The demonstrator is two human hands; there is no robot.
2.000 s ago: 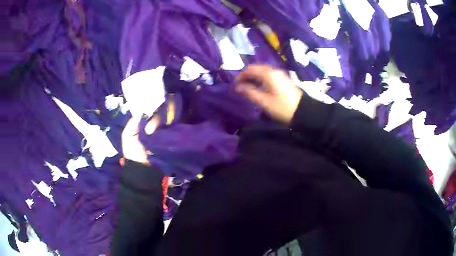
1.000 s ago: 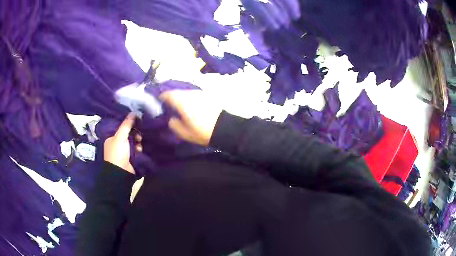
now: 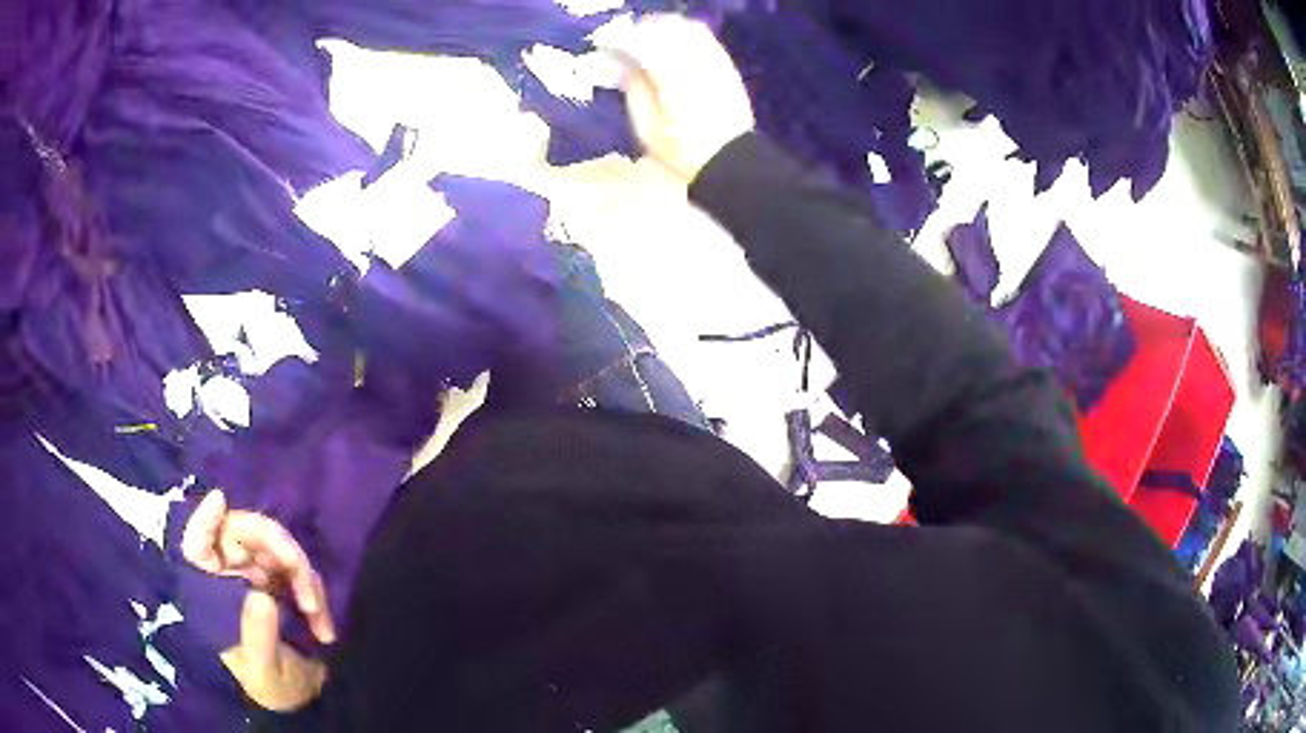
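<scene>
A purple garment [image 3: 473, 308] lies over the lap's edge, blurred, between my two hands. My left hand [image 3: 265, 580] is low at the left on purple cloth, fingers curled; whether it grips the cloth cannot be told. My right hand [image 3: 685, 93] is reached out at the top centre, beside the fringe of purple pieces; its fingertips are lost against a bright patch, so its hold cannot be told. The garment pile [image 3: 129, 287] fills the left side.
A darker purple heap [image 3: 1031, 65] hangs at the upper right. A red bin [image 3: 1167, 408] with purple pieces [image 3: 1067, 322] beside it stands at the right. Dark strips [image 3: 845, 455] lie on the pale floor. Dark trouser cloth [image 3: 616, 351] shows at the centre.
My hands were close together on purple cloth and a pale piece; they are now far apart. My right hand has moved up and away, my left down towards the lower left.
</scene>
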